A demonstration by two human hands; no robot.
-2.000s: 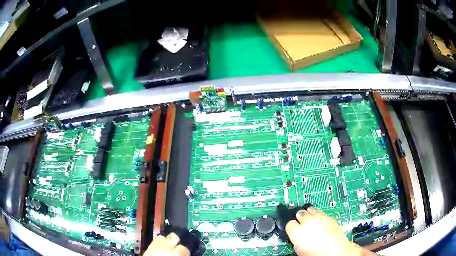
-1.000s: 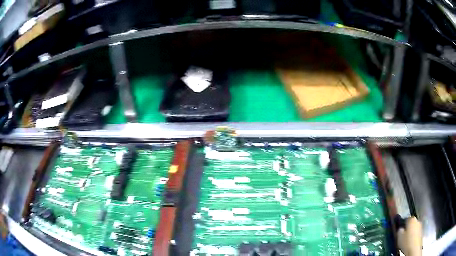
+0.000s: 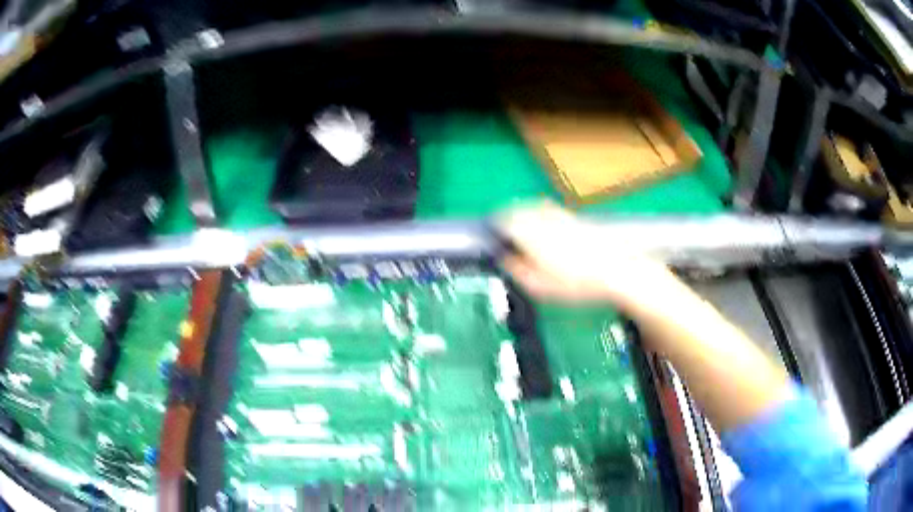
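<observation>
A large green circuit board [image 3: 450,350] lies in a carrier with reddish-brown side bars [image 3: 188,370]. It is blurred. My right hand [image 3: 561,255] is over the board's far edge and the metal rail, with the forearm reaching in from the lower right in a blue sleeve. Its fingertips look dark; whether it holds anything is too blurred to tell. A dark block column [image 3: 528,345] stands on the board below the hand. Blurred dark shapes show at the board's near edge. My left hand is not in view.
A metal rail [image 3: 400,238] runs behind the boards. On the green shelf are a black bin [image 3: 345,190] with crumpled white material and a tan carton [image 3: 606,155]. A second green board [image 3: 60,350] lies at left. Dark conveyor [image 3: 811,330] shows at right.
Both hands were at the near edge first; the left has left the picture. The right hand went to the right side, then up to the far rail. The board has shifted left in view.
</observation>
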